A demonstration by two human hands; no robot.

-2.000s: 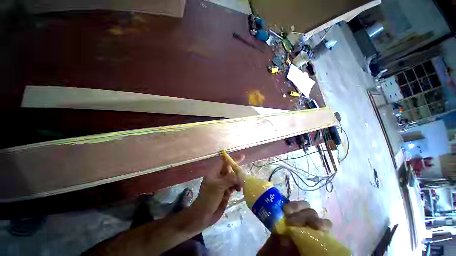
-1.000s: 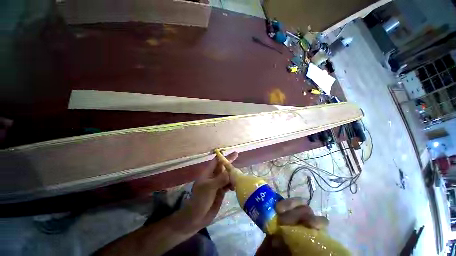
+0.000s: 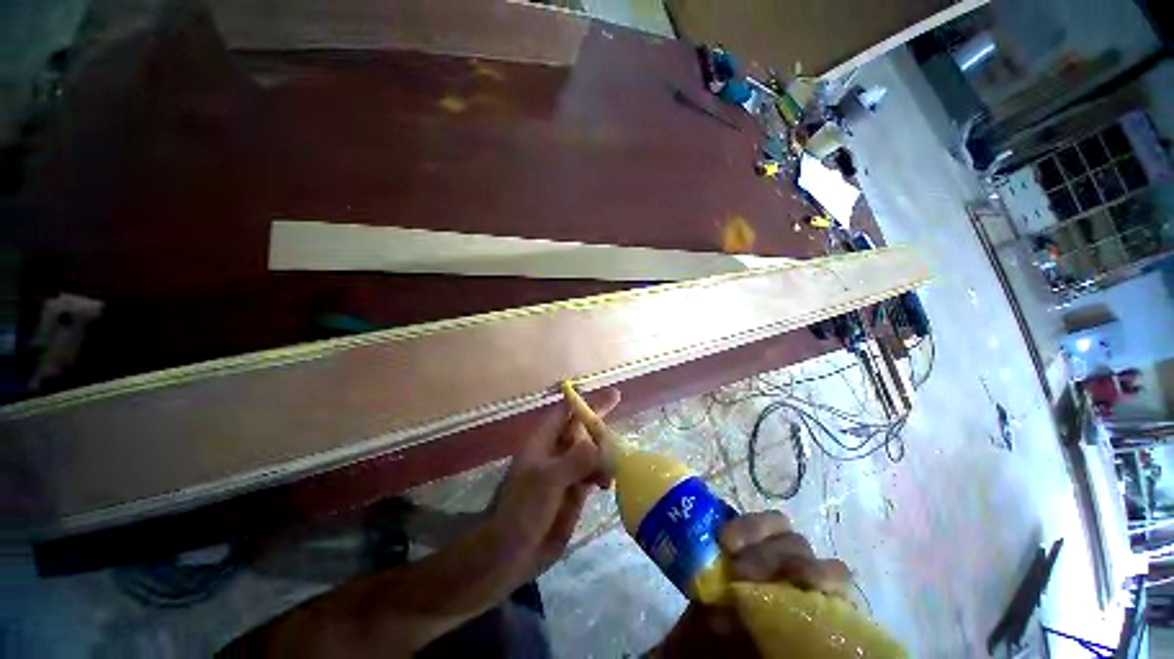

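Note:
A long pale-brown box or beam [image 3: 425, 350] lies across the near side of the dark red table. A yellow glue line runs along its far edge. My right hand [image 3: 776, 566] grips the body of the glue bottle [image 3: 682, 525], which has a blue label and is tilted nozzle-down. My left hand [image 3: 556, 470] has its fingers around the nozzle. The nozzle tip is at the near edge of the box. Whether fresh glue is leaving it is too small to tell.
A thin loose strip [image 3: 464, 251] lies beyond the box. Small tools and a white sheet [image 3: 829, 191] are at the table's right end [image 3: 618, 142]. A coiled dark hose [image 3: 779, 444] is on the floor. A board [image 3: 412, 32] lies at the far side.
The view has shifted, so the table and strip sit further right. Both hands and the bottle have moved left along the near edge of the box, still holding the same way.

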